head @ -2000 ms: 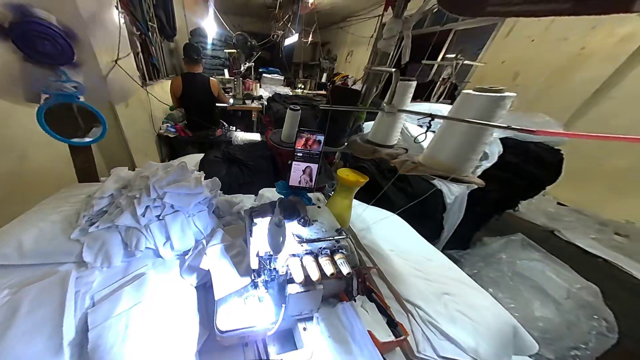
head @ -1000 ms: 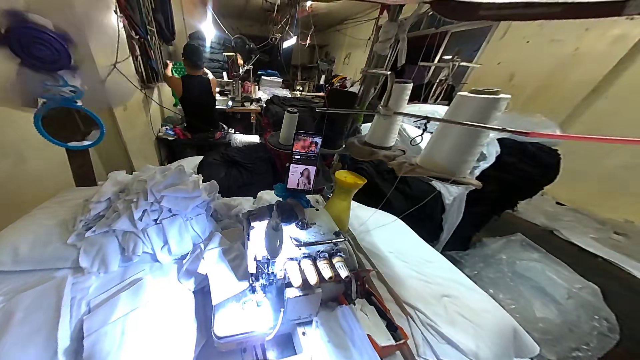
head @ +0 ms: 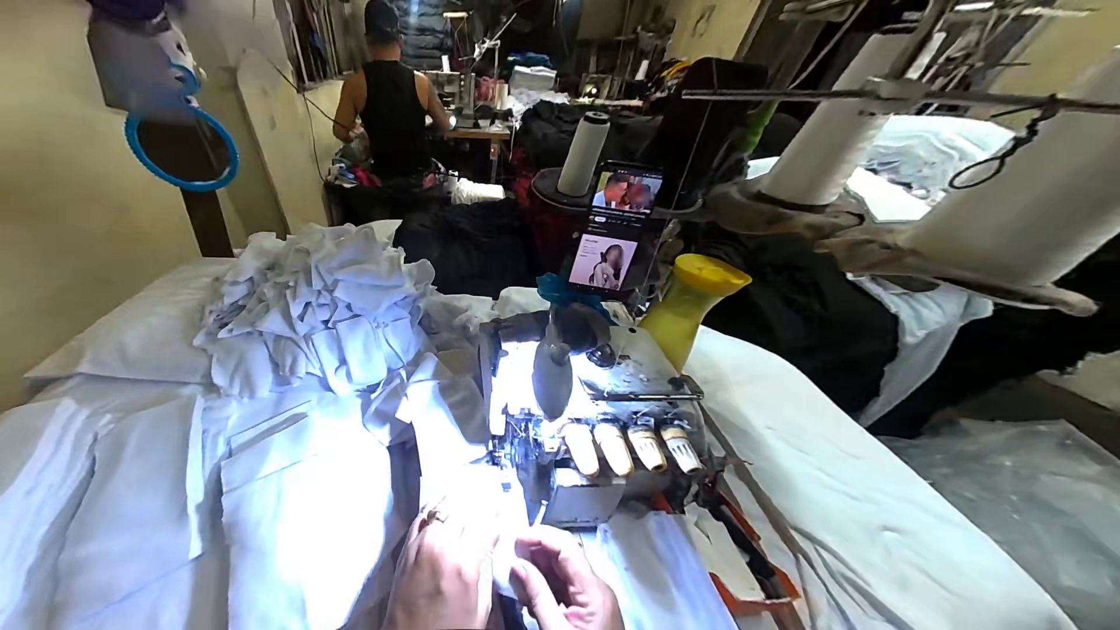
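Note:
An overlock sewing machine [head: 586, 499] stands under a bright lamp, with several pale tension knobs across its front. White fabric [head: 468, 490] lies at its needle area, washed out by glare. My left hand [head: 446, 560] rests on this fabric just below the needle area, its fingers partly lost in the glare. Close to its right, my right hand [head: 560, 577] pinches the fabric edge between thumb and fingers. A heap of white fabric pieces [head: 315, 306] sits at the left, behind flat stacks of white panels [head: 306, 516].
A phone [head: 612, 229] stands upright behind the machine, beside a yellow plastic container [head: 691, 306]. Large thread cones [head: 831, 131] stand at the right near a metal rod [head: 787, 94]. An orange tray [head: 752, 604] lies right of the machine. A person [head: 394, 105] works farther back.
Both my hands have come into view at the fabric below the needle area; neither shows in the earlier frames. The distant person's raised arm has come down. The view has shifted nearer the machine.

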